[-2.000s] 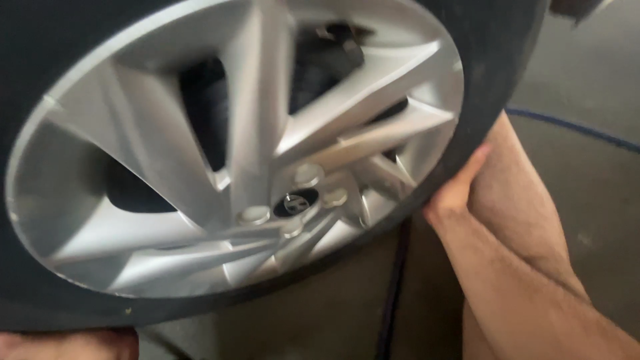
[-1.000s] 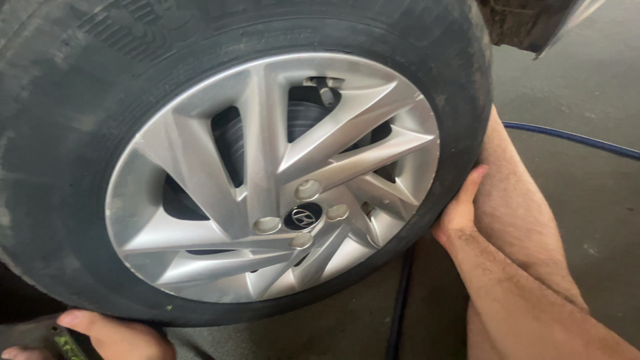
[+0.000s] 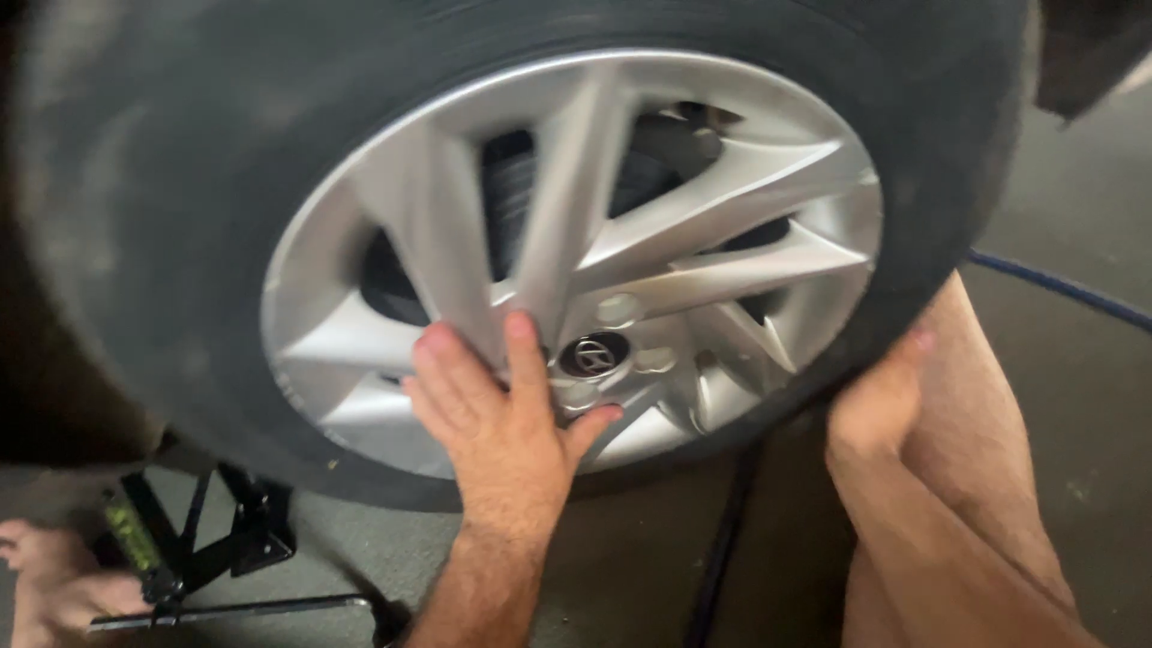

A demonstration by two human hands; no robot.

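A car wheel with a silver rim (image 3: 576,207) and a black rubber tire (image 3: 180,225) fills much of the head view, its centre cap (image 3: 594,355) bearing a Hyundai emblem. My left hand (image 3: 504,414) lies with spread fingers on the rim's lower spokes, just left of the cap. Against the tire's lower right edge rests my right hand (image 3: 877,400), its fingers partly hidden at the tire's edge. Behind the spoke gaps, dark parts show only in part.
A black scissor jack (image 3: 189,540) with a metal crank rod (image 3: 270,612) is at lower left, beside a bare foot (image 3: 63,576). A bare leg (image 3: 972,432) is at right. Blue hose (image 3: 1062,288) crosses the grey floor (image 3: 1080,450).
My left hand has moved from the tire's bottom edge up onto the rim beside the cap. My right hand remains at the tire's lower right side. The jack has come into fuller view.
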